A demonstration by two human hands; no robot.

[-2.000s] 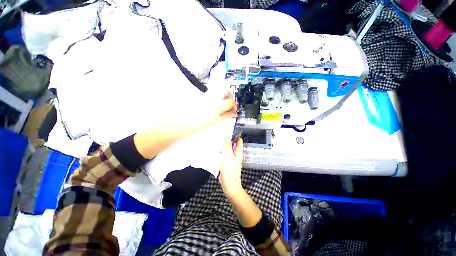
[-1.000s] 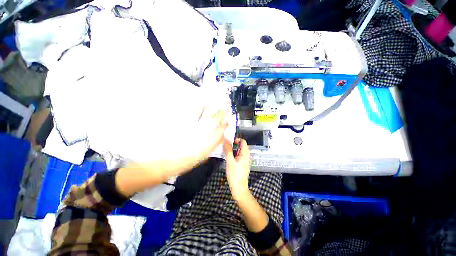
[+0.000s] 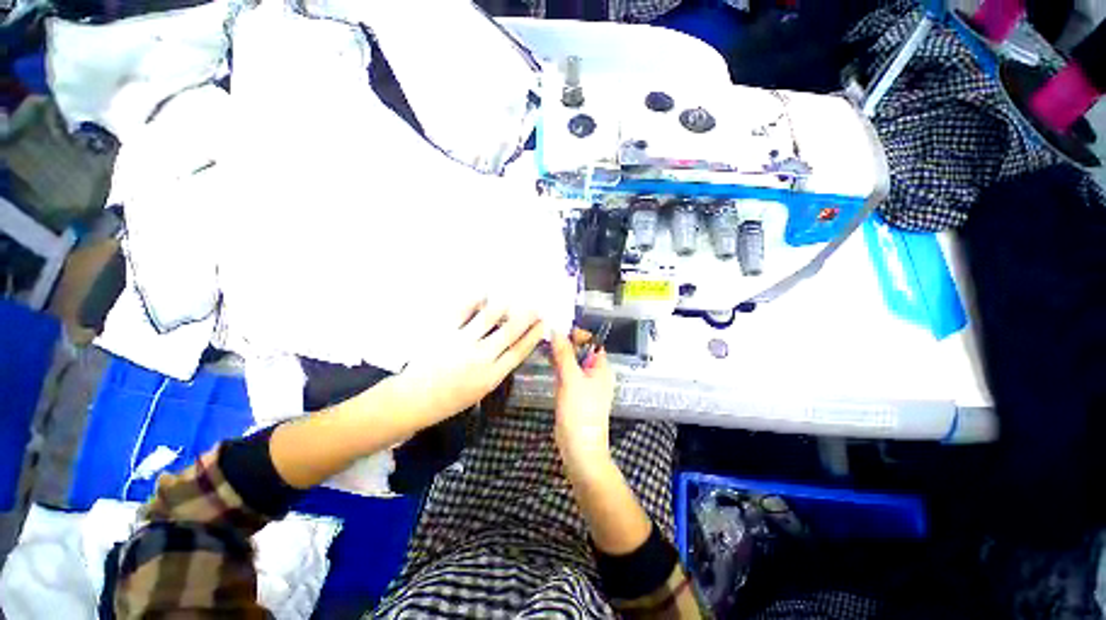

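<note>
A large white garment panel (image 3: 388,230) with dark edge lines covers the table left of the overlock machine (image 3: 728,145). Its right edge lies along the dark presser foot area (image 3: 599,248). My left hand (image 3: 485,351) lies on the panel's near edge, fingers spread and pointing to the foot. My right hand (image 3: 582,375) is just below the needle plate, its thumb and fingertips at the panel's near corner. A small dark tool, perhaps snips, shows in its fingers. Black fabric (image 3: 425,451) hangs under the panel at the table's front edge.
A blue bin (image 3: 801,491) with dark scraps and clear plastic stands below the table. Checked cloth (image 3: 946,133) and pink thread cones (image 3: 1065,97) are at upper right, a dark heap (image 3: 1043,315) at far right. White cloth (image 3: 291,557) lies on blue at lower left.
The panel's near edge has moved up toward the foot. My left hand has moved back from the needle and down to this edge. My right hand has stayed below the needle plate.
</note>
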